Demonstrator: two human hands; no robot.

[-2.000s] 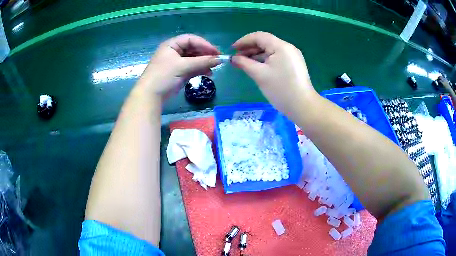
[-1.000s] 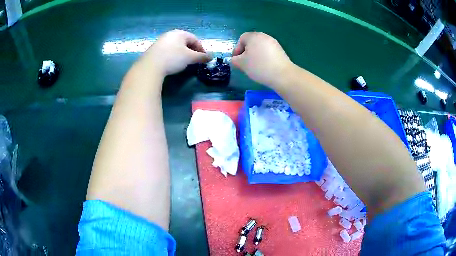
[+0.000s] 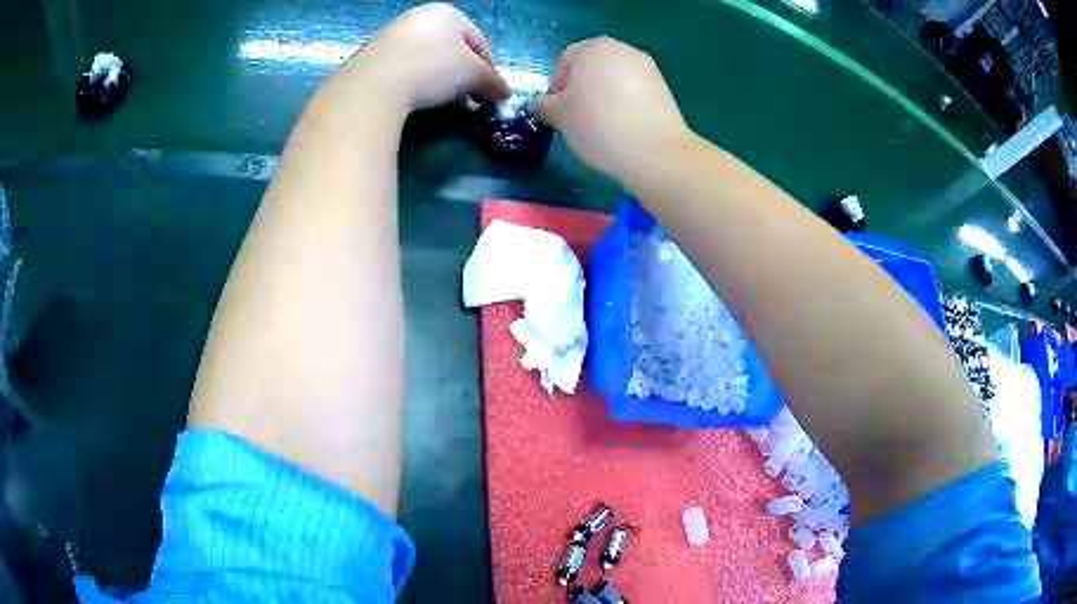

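A round black unit [image 3: 516,136] with a white top sits on the dark-green surface at the upper middle. My left hand [image 3: 439,57] is at its upper left, with the fingertips pinched at the white top. My right hand [image 3: 605,100] is at its right side, with thumb and finger pinched close to the same top. Whatever the fingertips hold is too small and blurred to tell. Several silver-black cylinders [image 3: 614,545] lie loose on the red mat [image 3: 532,460], near one white translucent sleeve [image 3: 694,526].
A smaller blue bin [image 3: 685,413] of white pieces stands on the mat, with crumpled white paper [image 3: 537,289] to its left. White sleeves [image 3: 815,507] are piled at its right. A larger blue bin [image 3: 909,266] is partly behind my right forearm. Other black units [image 3: 104,85] stand left and right.
My hands have moved from holding a small pale piece in the air to the top of the black unit. The view has shifted and tilted.
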